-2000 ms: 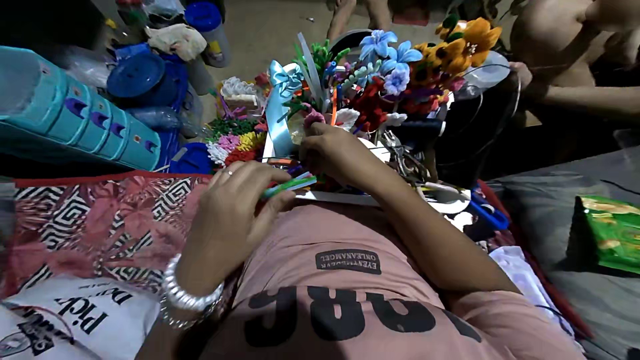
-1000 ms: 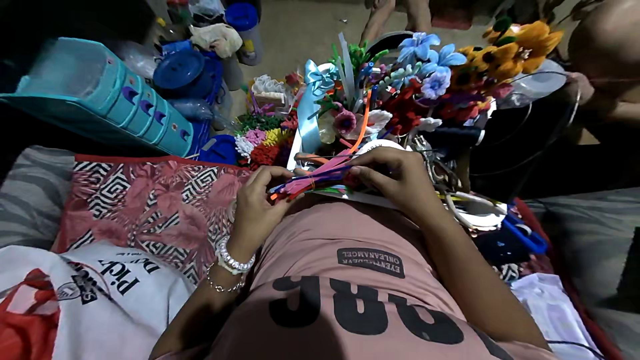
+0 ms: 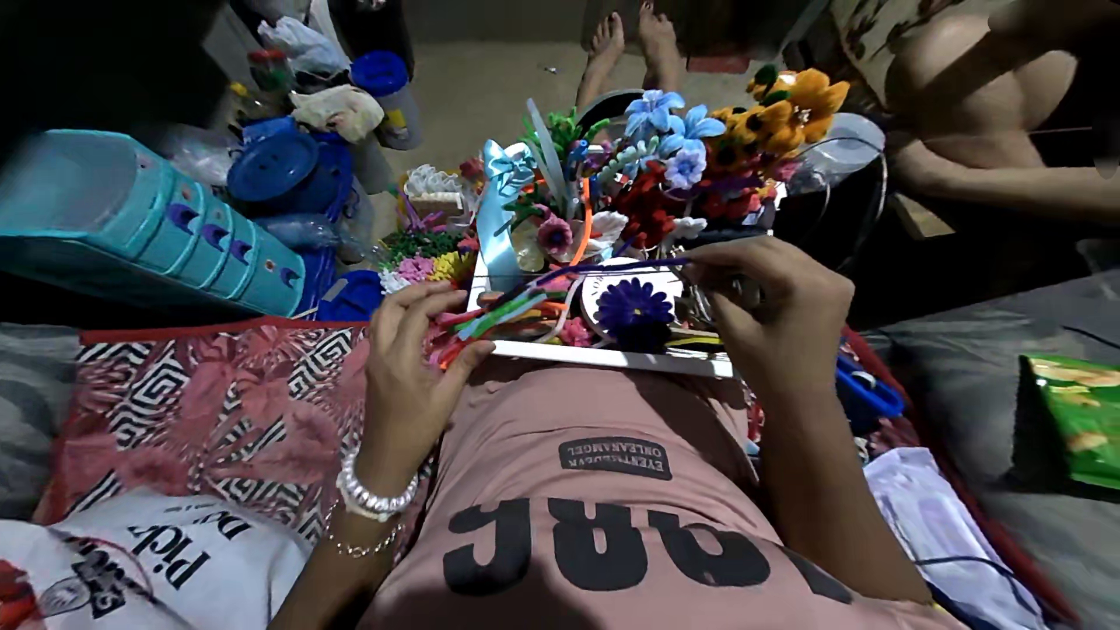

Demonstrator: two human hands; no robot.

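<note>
My left hand (image 3: 416,350) is closed on a bundle of pipe cleaners (image 3: 507,315) in green, blue, orange and pink. With thumb and finger, my right hand (image 3: 761,289) pinches the end of a dark purple pipe cleaner (image 3: 604,266), which stretches across from the bundle. Below it, a purple pipe-cleaner flower (image 3: 633,312) lies against a round white tag (image 3: 604,284) in a white tray (image 3: 612,356). Behind are a light blue ribbon bow (image 3: 509,166), light blue flowers (image 3: 691,129), a red flower (image 3: 646,210) and orange flowers (image 3: 805,109).
Teal plastic drawers (image 3: 188,214) and blue-lidded containers (image 3: 379,74) stand at the left. A white printed bag (image 3: 184,551) lies lower left on a patterned cloth (image 3: 219,402). Another person's knee (image 3: 954,87) is upper right. A green snack packet (image 3: 1081,420) lies far right.
My right hand has moved right, away from my left hand, and the purple pipe cleaner now stretches between them. Two seconds ago my right hand was among the flowers.
</note>
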